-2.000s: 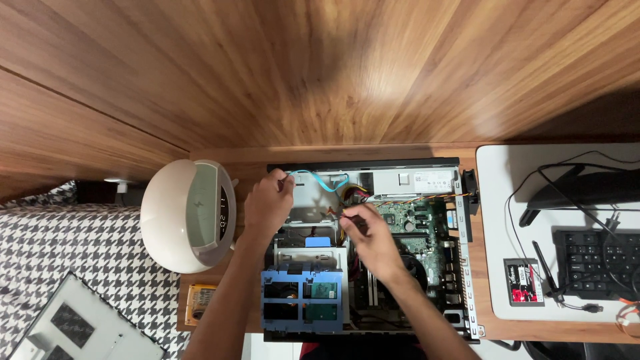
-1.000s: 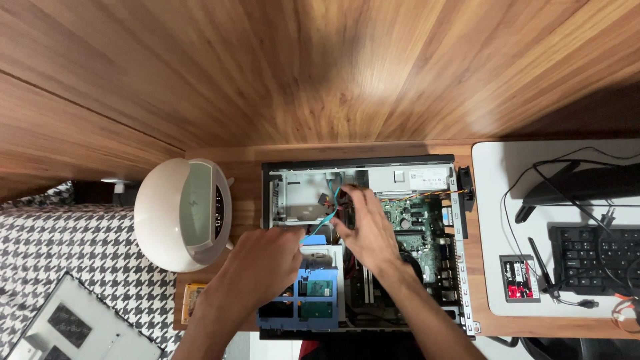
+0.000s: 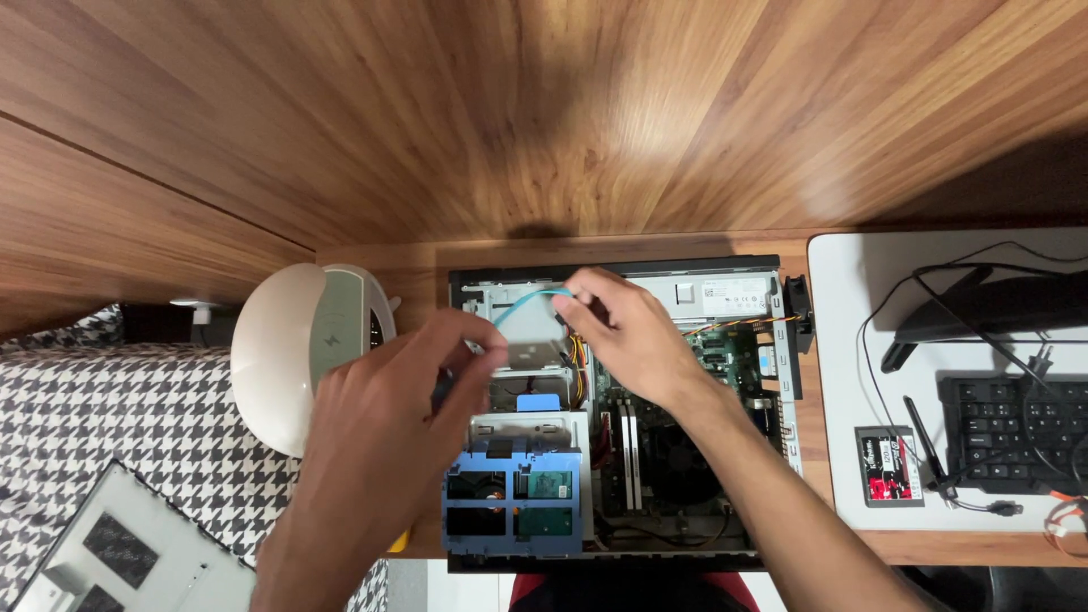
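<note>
A light-blue flat cable (image 3: 529,303) arches between my two hands above an opened desktop computer case (image 3: 614,268). My left hand (image 3: 425,382) has its fingers closed near the cable's left end, partly blurred. My right hand (image 3: 629,331) pinches the right end between thumb and fingers. Below them lie a bare metal bay, a bundle of yellow, red and black power wires (image 3: 579,374) and a blue plastic drive cage (image 3: 510,503). The motherboard (image 3: 722,353), memory modules (image 3: 631,455) and a dark fan (image 3: 678,463) show around my right forearm.
A round white lamp-like device (image 3: 276,357) stands left of the case. On a white board (image 3: 858,280) at the right lie a Kingston solid-state drive (image 3: 888,467), a black keyboard (image 3: 1011,425) and loose cables. A metal side panel (image 3: 136,552) rests on houndstooth fabric (image 3: 204,467) at lower left.
My left hand has risen from over the blue cage toward the upper bay since a second ago. The blue cable, lower then, now arches higher between both hands.
</note>
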